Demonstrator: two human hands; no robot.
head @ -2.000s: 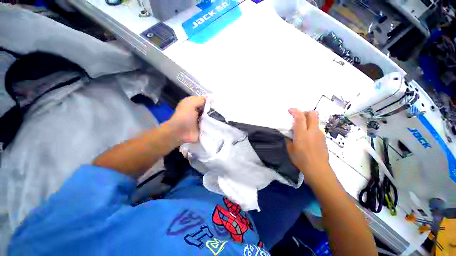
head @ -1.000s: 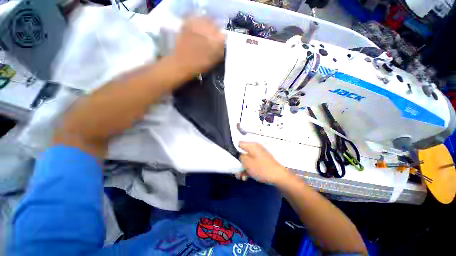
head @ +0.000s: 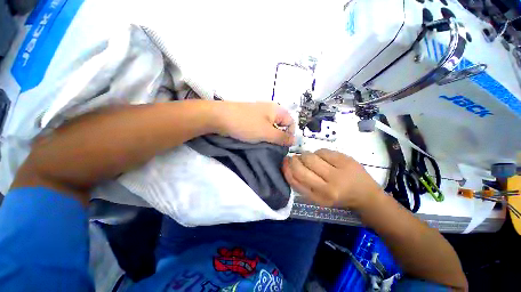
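A white garment piece (head: 188, 191) lies over the front of the machine table and hangs off its edge, with a dark grey panel (head: 254, 165) against it. My left hand (head: 257, 122) grips the cloth close to the presser foot (head: 311, 114), fingers pointing right. My right hand (head: 323, 177) pinches the cloth edge just below and right of it, in front of the needle area. The fingertips of both hands are near each other. The exact edge between them is partly hidden by the fingers.
The white machine head (head: 400, 68) stands at the upper right. Black shears (head: 408, 171) and green snips (head: 429, 187) lie right of my right hand. White tape (head: 483, 211) hangs by orange guides (head: 477, 194). A blue bin (head: 363, 265) is below the table.
The view is closer to the machine. My left hand has come down and right to the needle area, bringing the cloth along. My right hand now lies close beside it, still on the cloth edge.
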